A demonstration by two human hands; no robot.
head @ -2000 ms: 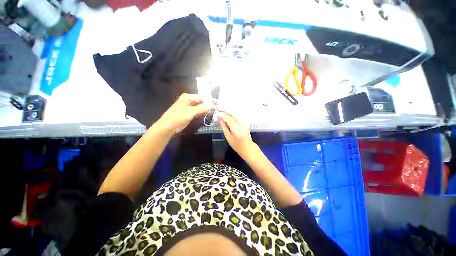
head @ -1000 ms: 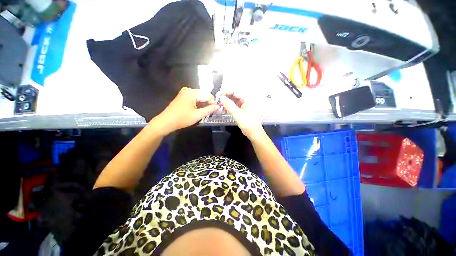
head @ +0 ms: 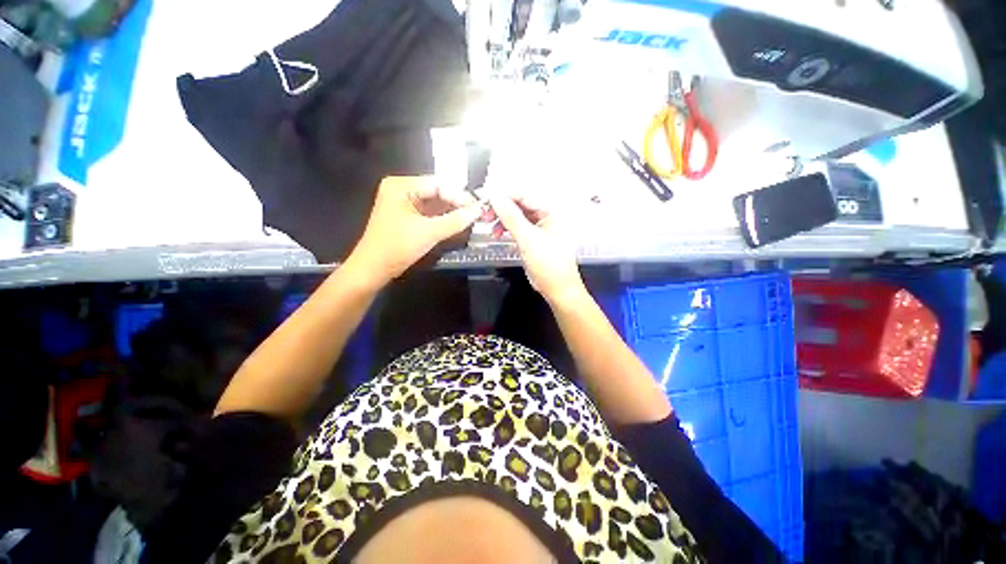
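A black garment (head: 331,132) lies spread on the white table left of the needle area, with a thin white loop (head: 296,75) near its upper left. A white label (head: 449,154) lies at its right edge under bright glare. My left hand (head: 410,226) and my right hand (head: 533,237) meet at the fingertips just below the label. They pinch something small and pale, perhaps the end of a cord; glare and fingers hide most of it. The presser foot area (head: 518,66) of the sewing machine is just above, washed out by light.
Dark thread snips (head: 644,171), yellow and red scissors (head: 681,138) and a black phone (head: 788,209) lie on the table at right. The machine's arm (head: 827,66) spans the upper right. A blue crate (head: 723,386) stands below the table edge, with a red stool (head: 866,336) beyond it.
The view has shifted, so the table things sit higher. The white loop seen between my fingers two seconds ago no longer shows clearly. My fingertips remain together near the label.
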